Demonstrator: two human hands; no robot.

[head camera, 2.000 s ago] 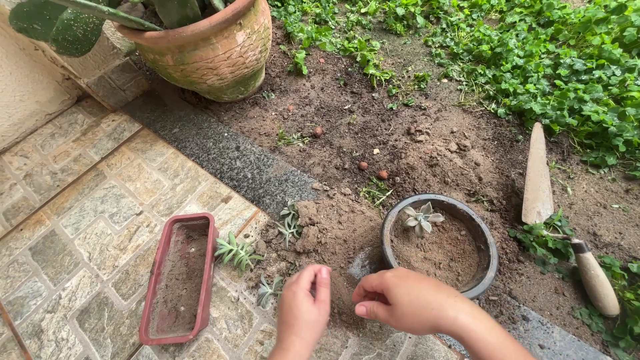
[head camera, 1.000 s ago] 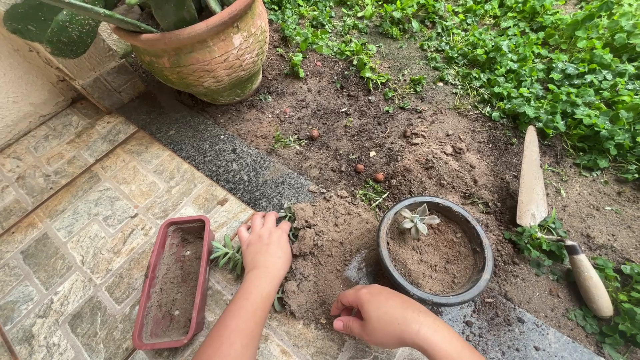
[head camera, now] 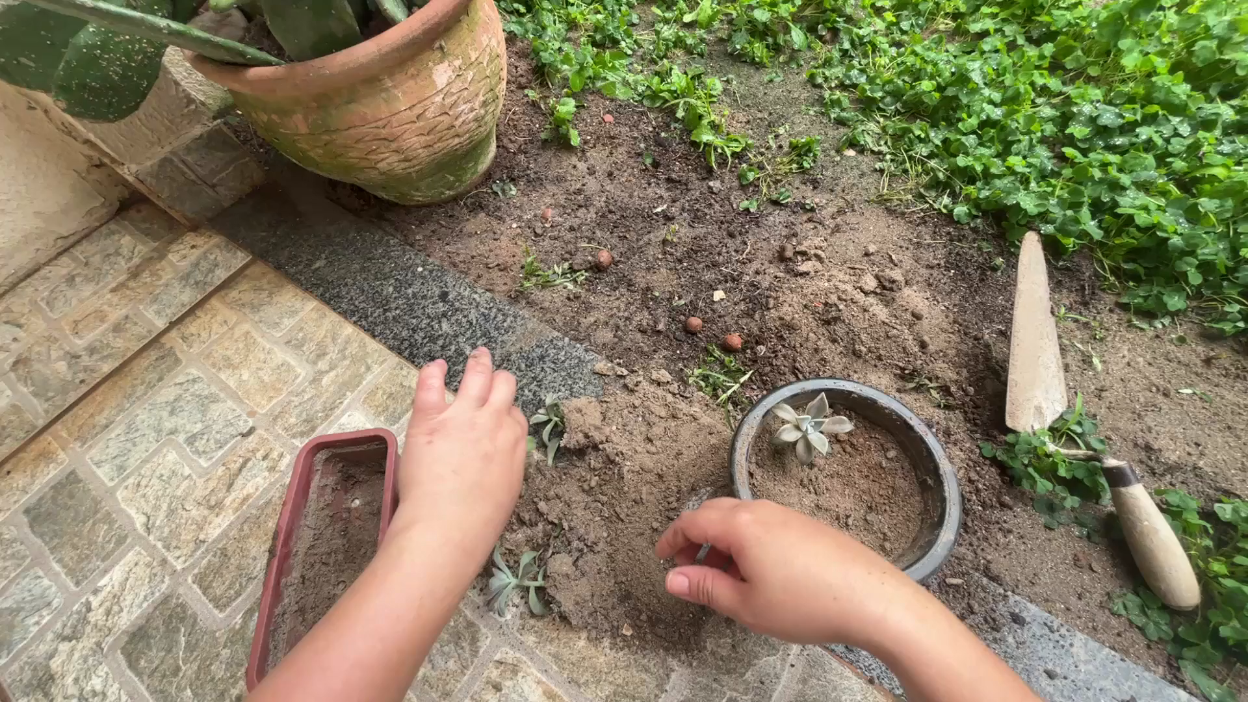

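My left hand (head camera: pixel 466 439) hovers beside the red rectangular planter (head camera: pixel 278 585), fingers spread; whether anything lies beneath its palm is hidden. Just right of its fingers a small succulent (head camera: pixel 551 429) lies at the edge of the soil heap (head camera: pixel 624 507). Another succulent cutting (head camera: pixel 517 582) lies lower, on the paving beside the heap. My right hand (head camera: pixel 751 565) is over the heap's right side, against the view of the round pot's rim, with fingers curled and no object visible in them. The round dark pot (head camera: pixel 944 487) holds soil and a pale rosette succulent (head camera: pixel 812 427) near its upper left rim.
A trowel (head camera: pixel 1038 341) with a wooden handle lies on the soil at right, by clover-like plants (head camera: pixel 1102 117). A large terracotta pot (head camera: pixel 390 107) stands upper left. A granite strip (head camera: pixel 390 283) separates stone paving (head camera: pixel 175 468) from garden soil.
My left hand was at the succulents beside the planter one second ago and is now lifted, with fingers spread. Two seconds ago both hands were close together near the lower edge.
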